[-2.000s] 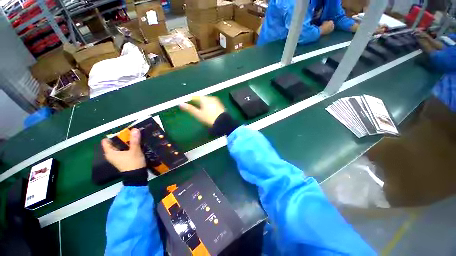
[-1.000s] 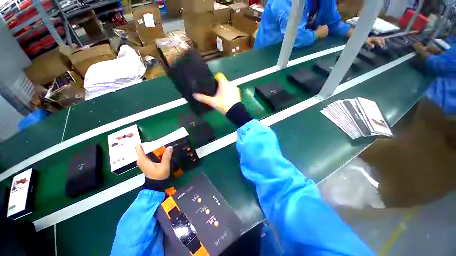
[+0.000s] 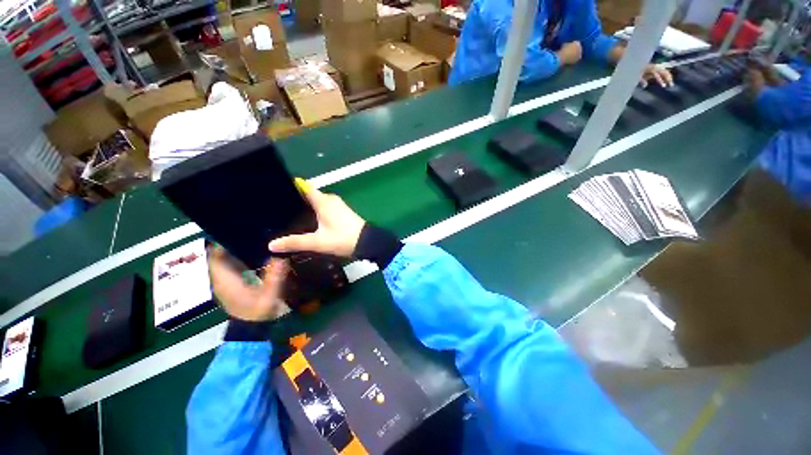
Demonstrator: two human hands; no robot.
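Observation:
My right hand [image 3: 325,229] grips a plain black box [image 3: 236,191], tilted above the belt, with a yellow cot on a finger. My left hand [image 3: 249,289], blurred, is just below the box, on a dark printed sleeve [image 3: 313,281]. The box and hands hide part of the sleeve; whether the box touches its opening is unclear. A stack of flat printed sleeves [image 3: 356,378], dark with an orange strip and watch picture, lies at the near edge. A white-topped sleeved box [image 3: 182,283] lies on the green belt [image 3: 378,203], left of my left hand.
Another black box [image 3: 116,320] and a white-topped box [image 3: 16,355] lie at left. Several black boxes [image 3: 462,178] line the belt toward upper right. Fanned cards [image 3: 636,206] lie on the right ledge. A grey post [image 3: 614,98] stands at the belt's near rail. Blue-smocked co-workers are beyond.
My right hand picked up a black box and brought it left and down to my left hand. My left hand left a sleeved box on the belt and took a sleeve. Belt boxes at left shifted left.

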